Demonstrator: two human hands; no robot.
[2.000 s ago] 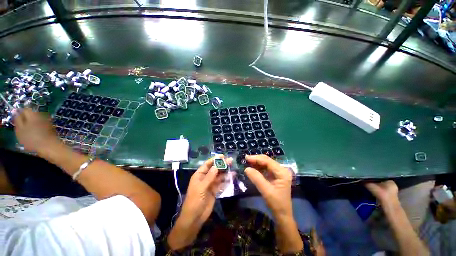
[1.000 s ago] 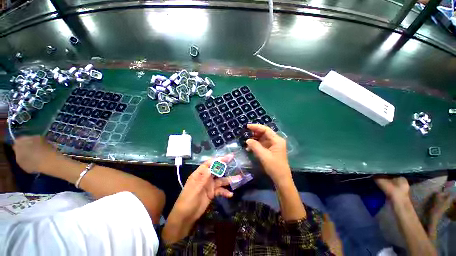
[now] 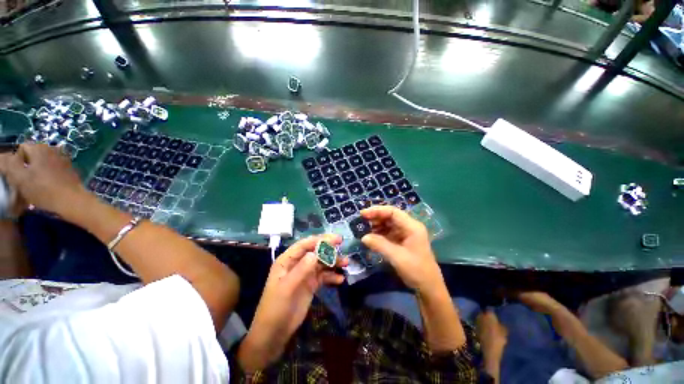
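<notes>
My left hand holds a watch body in its fingertips, green circuit board facing up, silver rim around it. My right hand holds a black back cover between thumb and fingers, just right of and a little above the watch body; the two are apart. The blister tray lies behind my hands, filled with rows of black covers; its clear near edge shows empty pockets, partly hidden by my right hand. A pile of unfinished units lies left of the tray's far end.
White USB adapter with cable stands near the bench edge, dark loose covers beside it. Power strip lies right, its cord running back. A neighbour's arm and second tray are at left; small units at far right.
My right hand has moved slightly down and left with the black cover, nearer the watch body. My left hand has tilted the watch body. The neighbour's hands at left have come together.
</notes>
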